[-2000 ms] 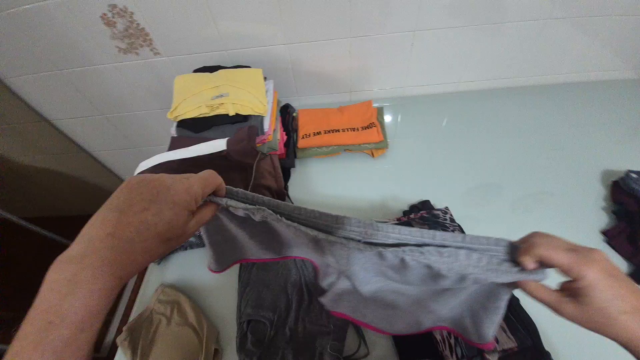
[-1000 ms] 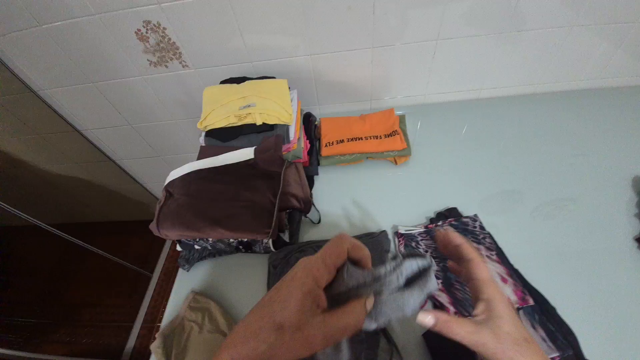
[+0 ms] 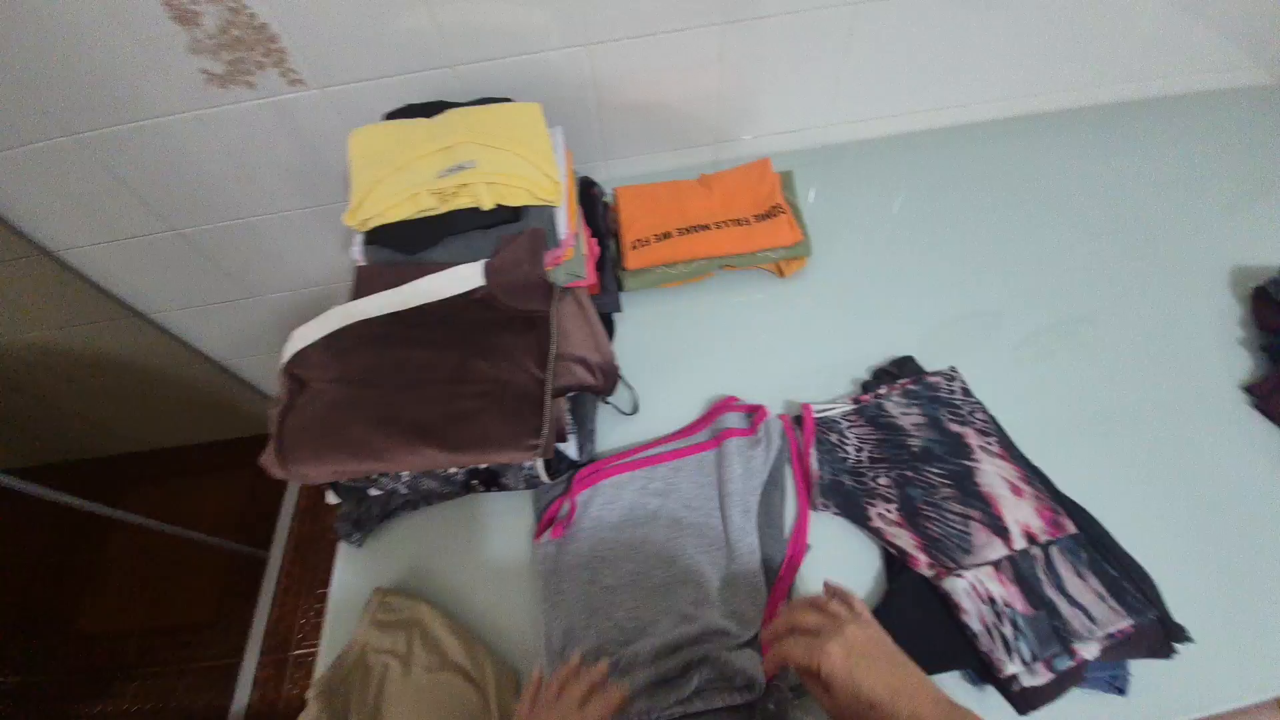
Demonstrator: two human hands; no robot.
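A grey garment with pink trim (image 3: 660, 560) lies folded on the pale glass-like tabletop (image 3: 960, 250). My left hand (image 3: 572, 690) is at its lower left, blurred and cut off by the bottom edge, with fingers spread. At the garment's right edge is my right hand (image 3: 825, 640), its fingertips bent down against the pink trim; whether they pinch the cloth is unclear. Folded patterned leggings (image 3: 970, 500) in black, pink and white lie on dark cloth to the right. A beige garment (image 3: 410, 665) rests left of my left hand.
Behind on the left stand stacked clothes, with a yellow shirt (image 3: 455, 165) on top of one pile and a brown garment with a white stripe (image 3: 430, 380) in front. An orange printed garment (image 3: 705, 220) tops a small pile near the tiled wall (image 3: 700, 70). Dark cloth (image 3: 1268, 345) sits at the far right.
The grey garment, stretched between both hands two seconds ago and bunched between them one second ago, now lies on the tabletop. My hands have moved lower in view and apart since one second ago.
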